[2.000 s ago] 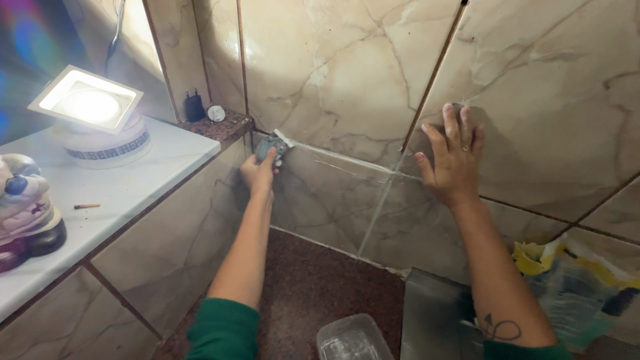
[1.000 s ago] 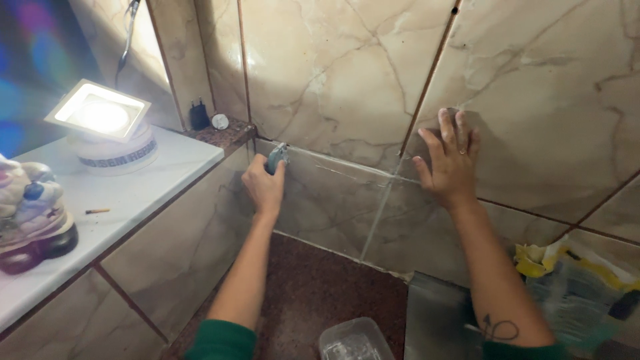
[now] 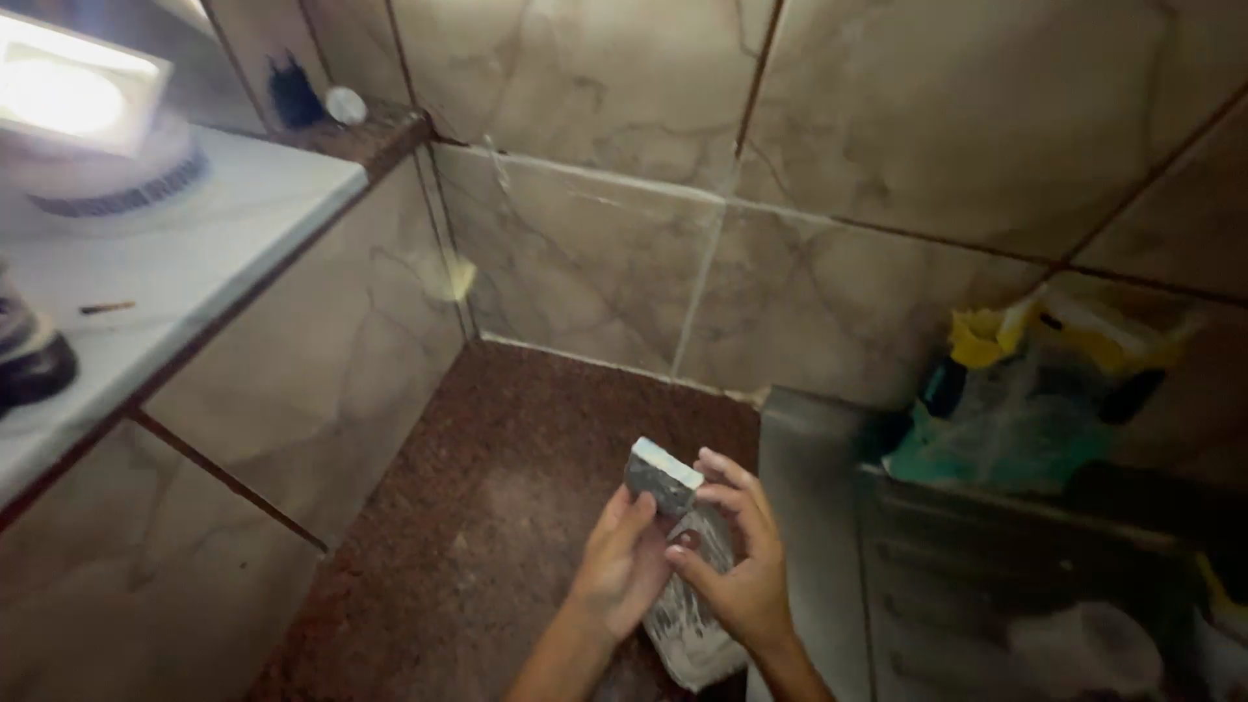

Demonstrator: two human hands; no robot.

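My left hand (image 3: 624,561) grips a small grey block, perhaps a sponge or rubber float (image 3: 663,478), whose upper edge carries white paste. Close beside it on the right, my right hand (image 3: 736,551) has its fingers spread and curved; whether a fingertip touches the block I cannot tell. Under both hands, partly hidden by them, a clear plastic tub (image 3: 687,634) smeared with white paste rests on the reddish-brown stone counter (image 3: 468,526). White paste fills part of the joint (image 3: 604,182) between the marbled wall tiles, and some is smeared on the tile below.
A lit lamp (image 3: 68,93) leans on a round container on the white ledge (image 3: 283,180) at the left. A dark plug-like item (image 3: 292,95) stands near the corner. At the right are a metal sink unit (image 3: 814,546) and a torn yellow-and-green plastic bag (image 3: 1024,419).
Both hands have left the tiled wall and come down together over the tub. The grey block has moved down from the wall joint in my left hand.
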